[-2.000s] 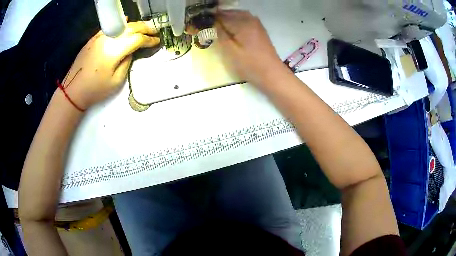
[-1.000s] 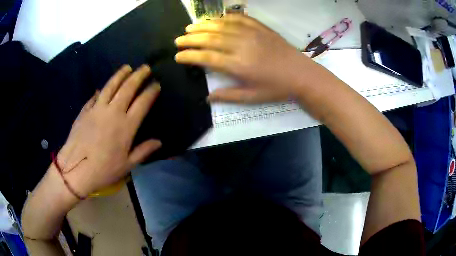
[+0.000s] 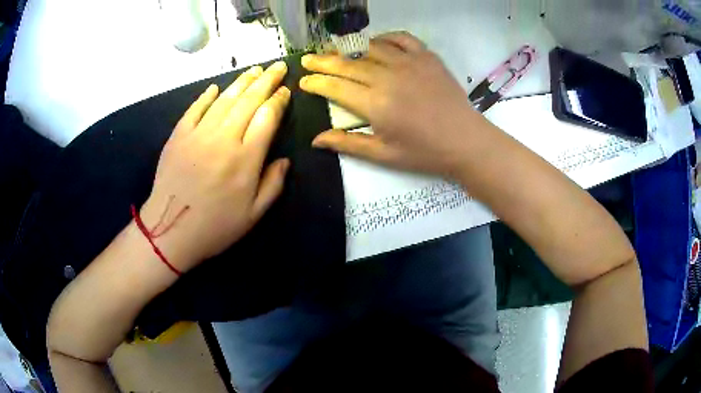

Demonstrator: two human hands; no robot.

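A dark garment lies over the left part of the white machine table, its far edge at the sewing machine's foot area. My left hand lies flat on the garment, fingertips near that far edge, holding nothing. My right hand is at the garment's right edge, fingers apart, fingertips resting on the cloth and the thumb beside the edge. A ribbed pale knob stands just beyond the right fingers. The needle tip cannot be made out.
Pink-handled snips and a black smartphone lie right of my right hand. A printed ruler strip runs along the table's front. A white rounded bar stands at upper left. A blue bin is at right.
The garment, first at the left, was brought across the table in front of the machine and now lies flatter, edge at the foot. My left hand has moved forward beside my right hand.
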